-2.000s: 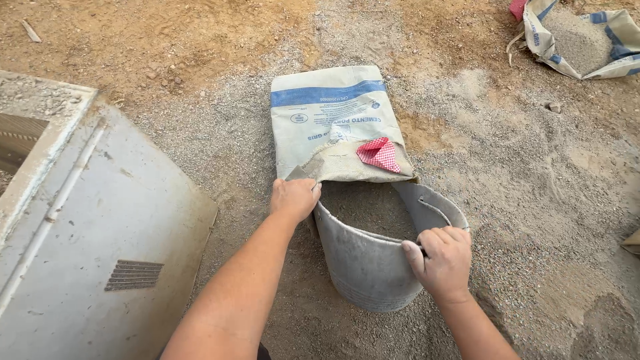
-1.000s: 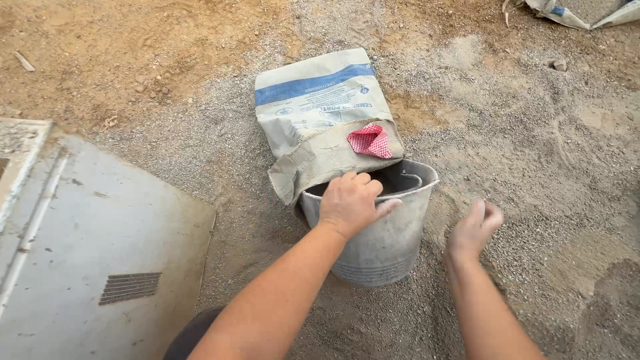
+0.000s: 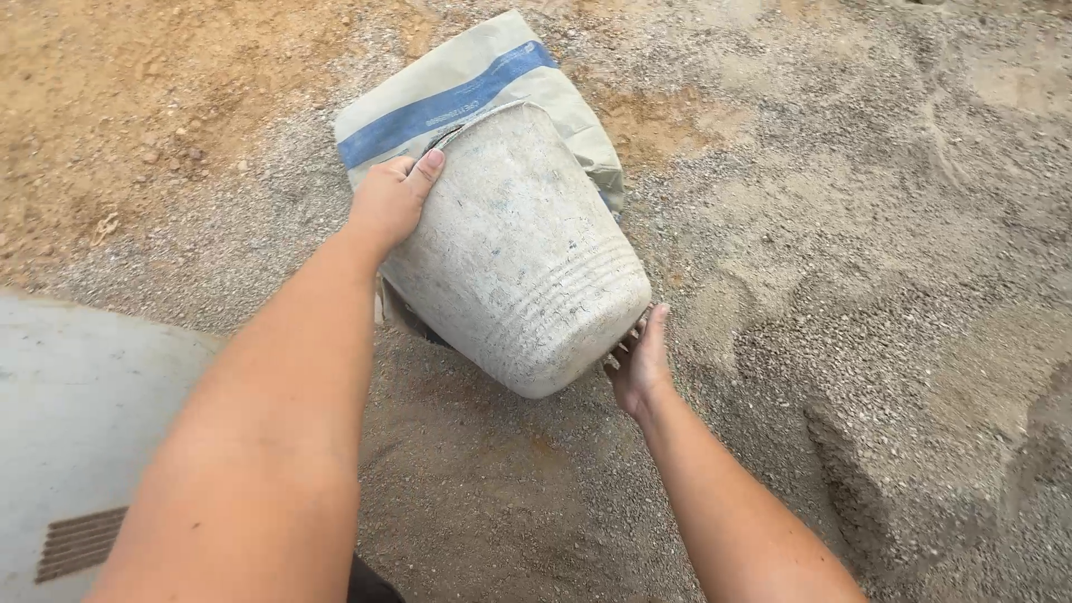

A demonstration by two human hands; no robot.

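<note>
A grey, cement-crusted bucket (image 3: 519,260) is tipped on its side over a paper cement bag (image 3: 452,92) with a blue stripe; its mouth faces away from me and its inside is hidden. My left hand (image 3: 394,197) grips the rim at the upper left, thumb on the outer wall. At the lower right, my right hand (image 3: 641,360) is against the base of the bucket, its fingers partly hidden beneath it. The bag lies on the ground, and its near part is mostly covered by the bucket.
A pale panel with a slotted vent (image 3: 79,544) stands at the lower left, partly behind my left forearm. Gravelly ground (image 3: 837,251) with low mounds and hollows lies to the right. Orange-brown soil (image 3: 167,109) spreads at the upper left.
The bucket was upright beside the bag's near end and is now tipped over the bag. My right hand has moved from beside the bucket to its base; my left hand is at the rim.
</note>
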